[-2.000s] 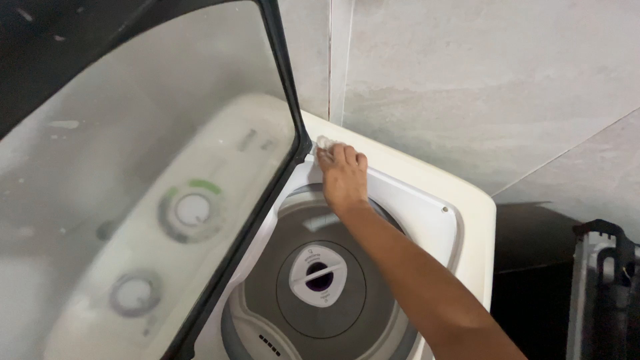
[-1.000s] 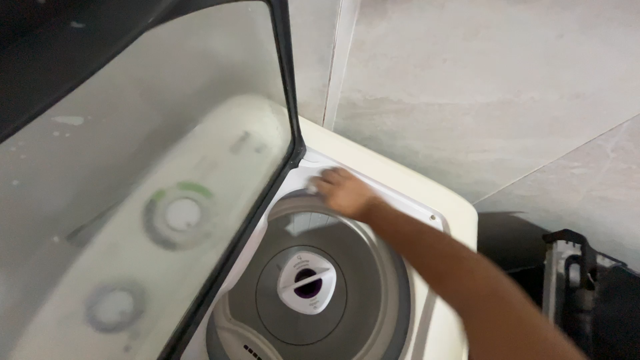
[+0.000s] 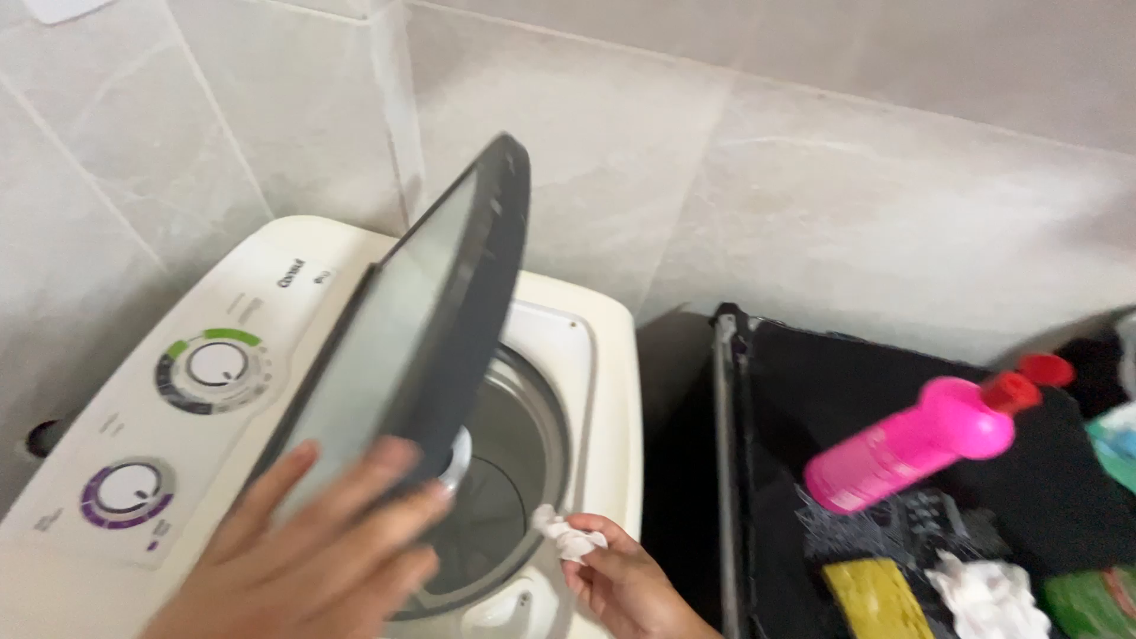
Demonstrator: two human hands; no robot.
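A cream top-loading washing machine (image 3: 608, 355) stands in the corner. Its dark-framed lid (image 3: 484, 266) with a clear panel is raised partway, hiding part of the grey drum (image 3: 532, 417). My left hand (image 3: 311, 541), blurred, has its fingers spread over the lid's panel near its lower edge; whether it touches the lid cannot be told, and nothing shows in it. Low at the drum's front right, my right hand (image 3: 621, 577) pinches a crumpled piece of white tissue or cloth (image 3: 570, 540) between thumb and fingers.
Right of the machine, a black surface with a metal-edged frame (image 3: 732, 461) holds a pink bottle with a red cap (image 3: 905, 444), a yellow sponge or cloth (image 3: 879, 599), a crumpled white cloth (image 3: 990, 595) and a green item (image 3: 1092, 599). Tiled walls (image 3: 568, 133) stand behind.
The hand at the washer's rear rim is gone from there; my right hand is now low at the front right. My left hand has come into view. The lid has swung partway down. The view has shifted widely.
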